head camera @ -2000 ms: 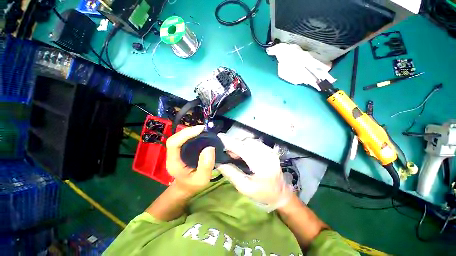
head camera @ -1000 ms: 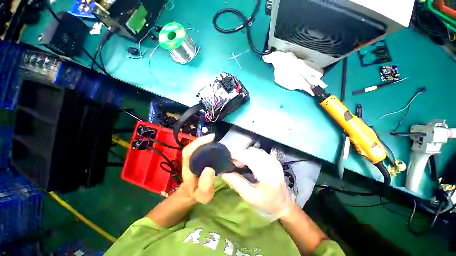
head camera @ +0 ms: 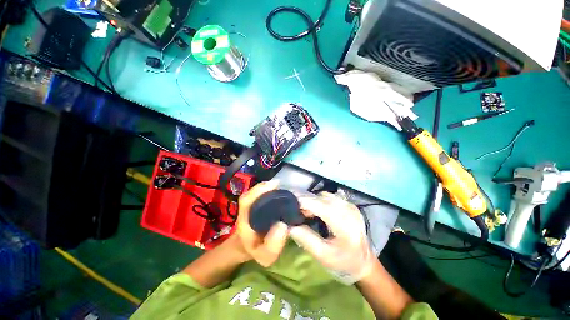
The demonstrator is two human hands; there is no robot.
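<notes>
A round black part (head camera: 275, 210) is held over my lap, between both hands. My bare left hand (head camera: 257, 234) grips it from the left, with the thumb on its face. My right hand (head camera: 340, 234), in a thin whitish glove, holds the right side of the black piece; its fingers partly hide it. The device unit (head camera: 284, 134) lies at the bench edge just beyond my hands, its open side up, showing a crowded board and thin red and white wires. A thick black cable (head camera: 236, 166) runs from the unit and curves down toward the lap.
A red parts tray (head camera: 172, 215) with black cables is at my left. On the green bench are a solder spool (head camera: 219, 55), a fume extractor (head camera: 437, 47), a white cloth (head camera: 375, 99), a yellow electric screwdriver (head camera: 449, 174) and a white-grey pistol-shaped tool (head camera: 525, 197).
The view has shifted, bringing more of the red tray into sight. My hands and the round black part have moved slightly right and down in the picture, and the grip looks much the same.
</notes>
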